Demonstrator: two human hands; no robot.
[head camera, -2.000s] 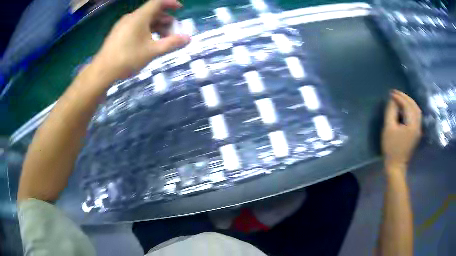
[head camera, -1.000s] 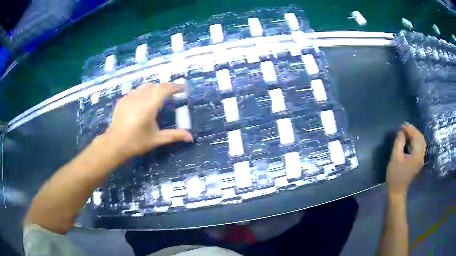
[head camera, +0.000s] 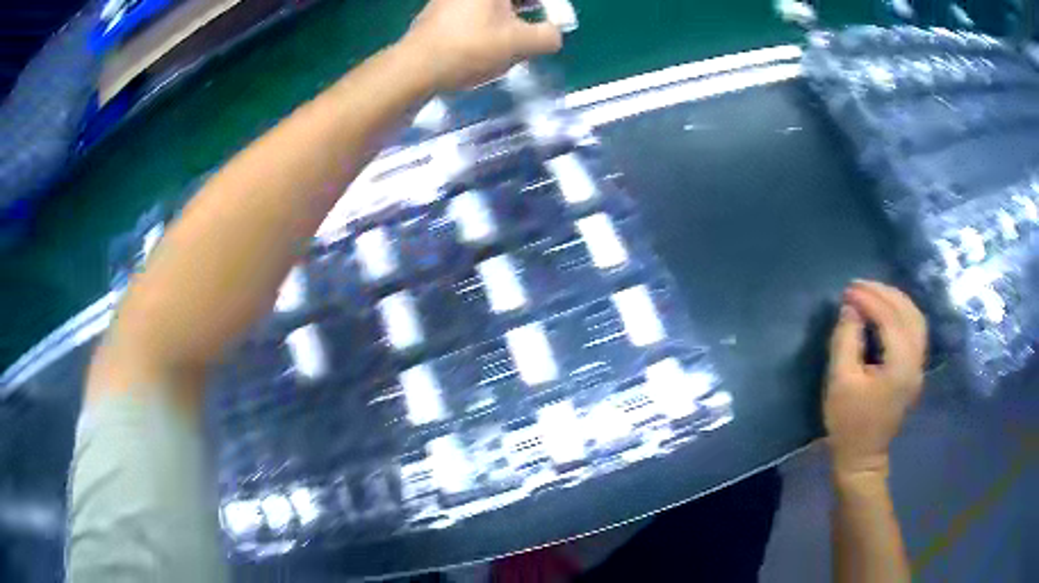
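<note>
The clear blister tray (head camera: 456, 376) lies at a slant on the dark bench, its far part over the metal rail. White parts (head camera: 530, 352) sit in rows in its pockets, mainly in the middle and right. Several left pockets look dark, partly behind my left arm. My left hand (head camera: 492, 43) is at the top edge over the green belt, with a white part (head camera: 558, 13) between thumb and fingers, partly cut off. My right hand (head camera: 875, 370) rests curled on the bench right of the tray, fingertips together, nothing seen in it.
The green conveyor belt (head camera: 672, 34) runs beyond the silver rail (head camera: 695, 82), with loose white parts at the top right. A thick stack of clear trays (head camera: 946, 171) stands at the right. A blue-edged box is at the top left. The picture is blurred.
My left hand has moved from a white part at a left-middle pocket out to the belt, where it holds a part. A white part now sits in that pocket. The view has turned and shifted.
</note>
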